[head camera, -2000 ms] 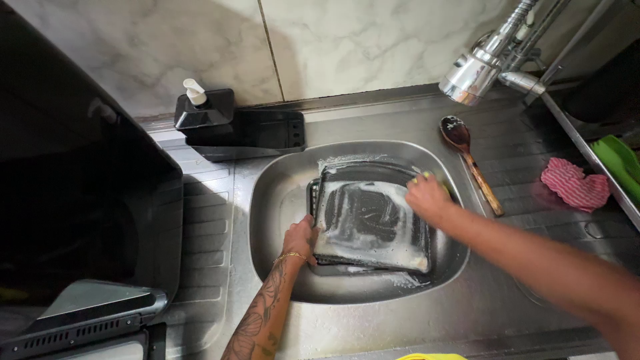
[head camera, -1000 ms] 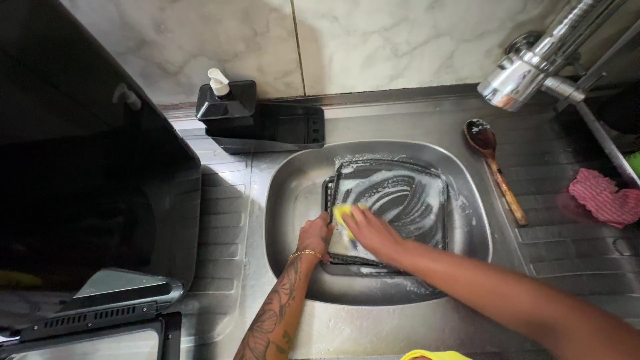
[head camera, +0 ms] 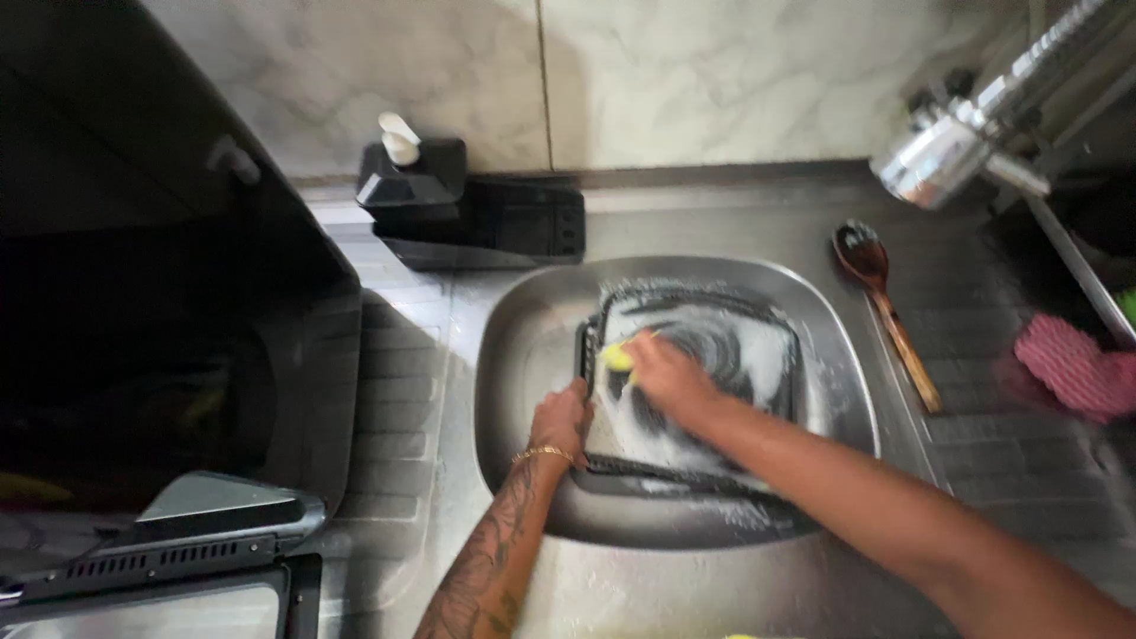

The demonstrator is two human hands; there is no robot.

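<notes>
A flat black rectangular tray (head camera: 772, 364), covered with white suds, lies in the stainless steel sink (head camera: 524, 355). My left hand (head camera: 562, 417) grips its left edge; the fingertips are partly hidden at the rim. My right hand (head camera: 670, 373) holds a yellow sponge (head camera: 619, 357) against the upper left part of the soapy surface. Swirled streaks run through the foam right of the sponge. Another dark edge shows beneath the tray on its left side.
A black soap dispenser (head camera: 413, 177) with a black holder (head camera: 532, 222) stands behind the sink. At right are a wooden spoon (head camera: 896, 333), a pink cloth (head camera: 1074, 368) and a chrome faucet (head camera: 941, 151). A large black glossy appliance (head camera: 177, 266) fills the left.
Two seconds ago my right hand was at the tray's right side; it then moved to the left edge and is now slightly farther up. My left hand stays on the left edge.
</notes>
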